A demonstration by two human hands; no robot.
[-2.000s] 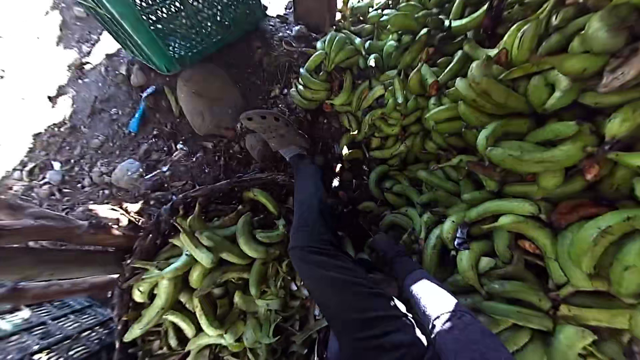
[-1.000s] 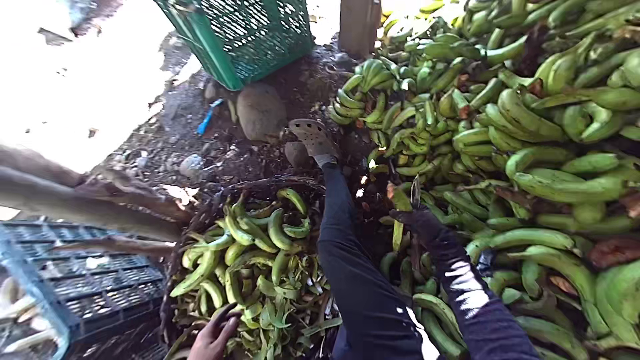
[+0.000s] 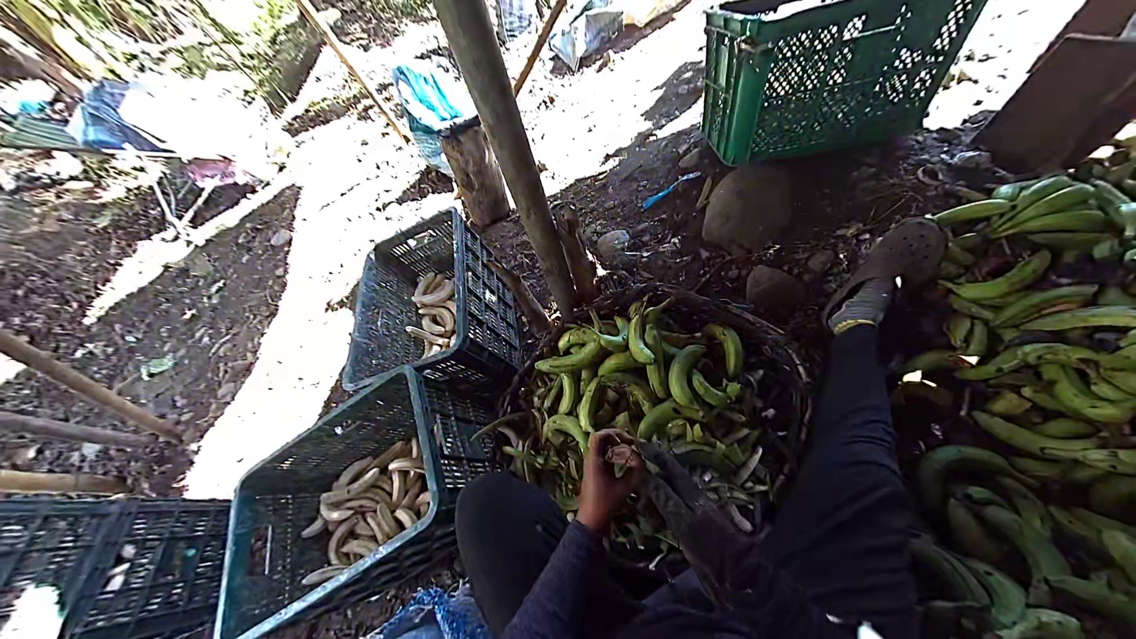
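My bare left hand [image 3: 609,469] is raised over the near part of a heap of green plantains and peels [image 3: 657,364], its fingers curled around a small brownish piece that I cannot make out. Right against it is my dark-gloved right hand [image 3: 670,484]; shadow hides its fingers, so whether it grips anything is unclear. Between my legs, the heap lies in a round, dark-rimmed container. Peeled pale plantains [image 3: 377,506] lie in a dark plastic crate [image 3: 257,506] to the left, with more peeled ones [image 3: 435,311] in the crate behind it [image 3: 399,266].
A large pile of green plantains [image 3: 1047,337] spreads at the right, beside my outstretched foot in a clog [image 3: 892,262]. A green crate [image 3: 825,80] and a large stone [image 3: 747,209] lie ahead. A wooden pole [image 3: 510,142] slants beside the crates. Another dark crate [image 3: 115,550] is at lower left.
The view has swung left, bringing the crates of peeled plantains into sight. My right hand has moved from the plantain pile at the right to beside my left hand over the heap.
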